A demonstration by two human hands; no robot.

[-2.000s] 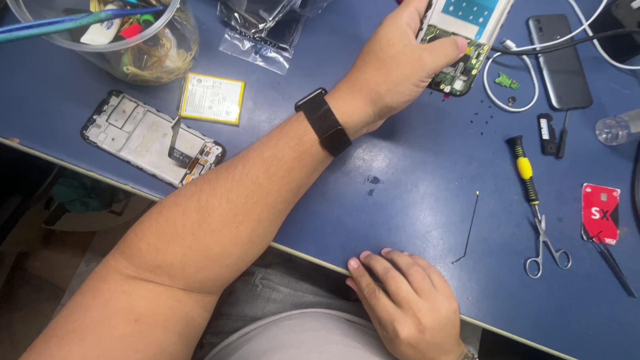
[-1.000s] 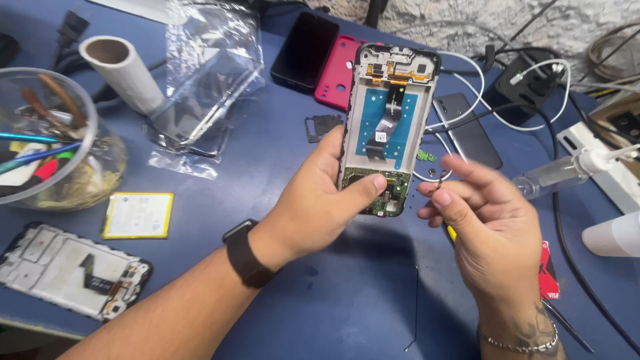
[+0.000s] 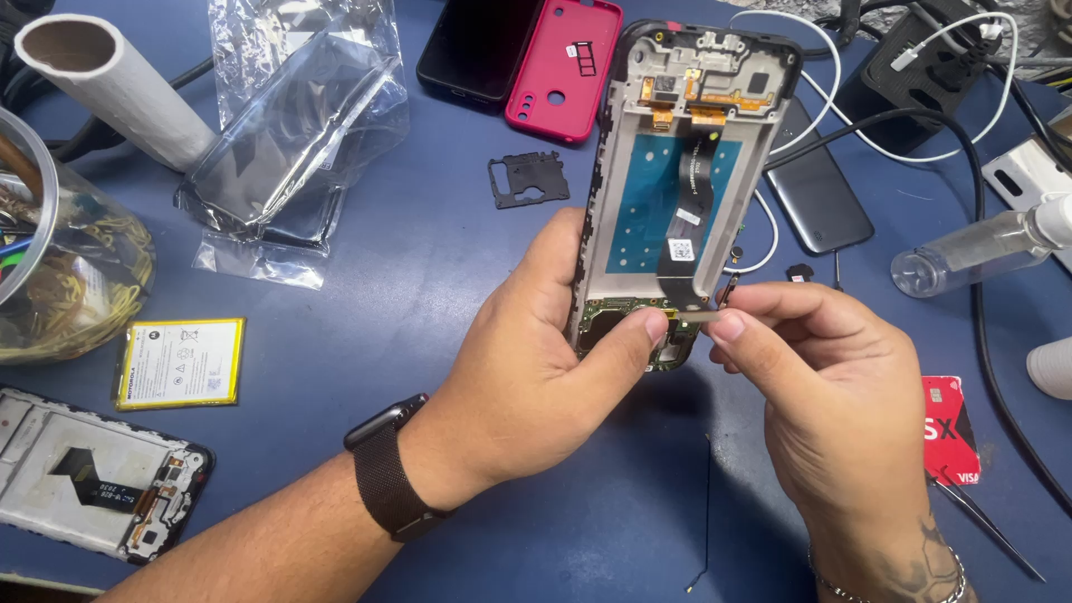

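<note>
My left hand grips the lower end of an opened phone frame, thumb on its green circuit board. A black flex cable runs down the frame's middle over a blue sheet to the board. My right hand pinches a small thin piece between thumb and index finger at the board's right edge; what it is cannot be told. A thin black cable lies on the blue table below. At the left are a battery and another opened phone frame.
Around the frame lie a black plastic cover, a pink phone case, a black phone and a grey phone. A clear tub, plastic bag, bottle, red card, tweezers and cables surround the hands.
My right hand, resting at the table's edge two seconds ago, has come up to the phone frame and now touches its board area with a small piece. The view has shifted.
</note>
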